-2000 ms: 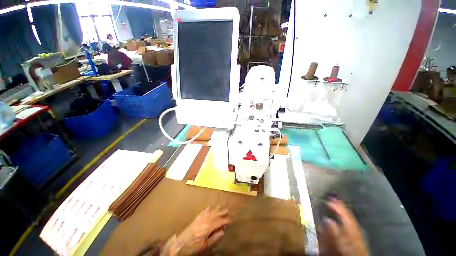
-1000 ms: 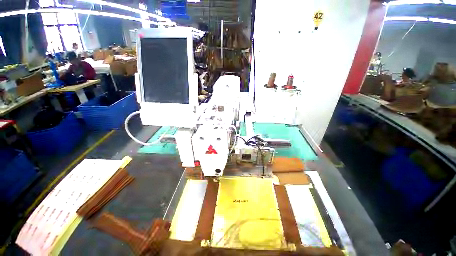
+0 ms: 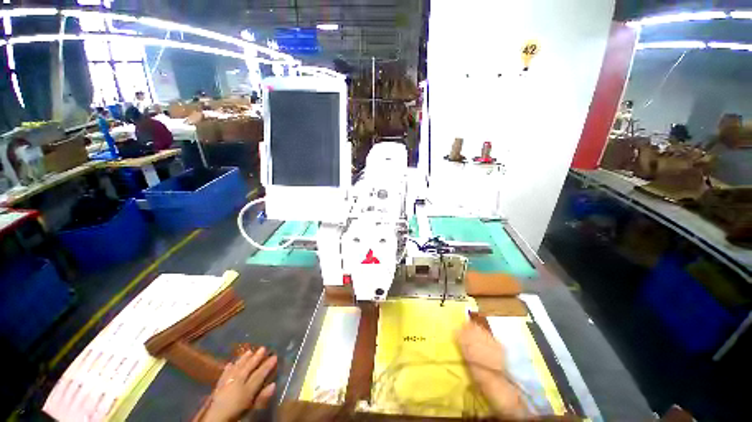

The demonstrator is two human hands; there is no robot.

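Note:
The sewing template [image 3: 422,350] lies in front of the machine head [image 3: 368,260], with a yellow middle, pale side sections and brown strips in its slots. My right hand [image 3: 488,358] is over the right part of the template, at the right brown strip; its fingertips are blurred, so any grip is unclear. My left hand [image 3: 245,381] rests left of the template on loose brown strips [image 3: 194,360]; its fingers are apart, and a hold on a strip cannot be told. Brown material [image 3: 330,412] shows along the template's near edge.
A stack of brown strips [image 3: 198,320] lies on a printed paper sheet [image 3: 124,338] at the left. The control screen [image 3: 303,136] stands left of the head. The clamp bracket [image 3: 433,276] with black cables is behind the template. Brown flap pieces [image 3: 493,285] lie at its far right.
Both hands have come into view, the left onto the loose strips and the right onto the template. The template lies in about the same place before the head. The view has shifted slightly.

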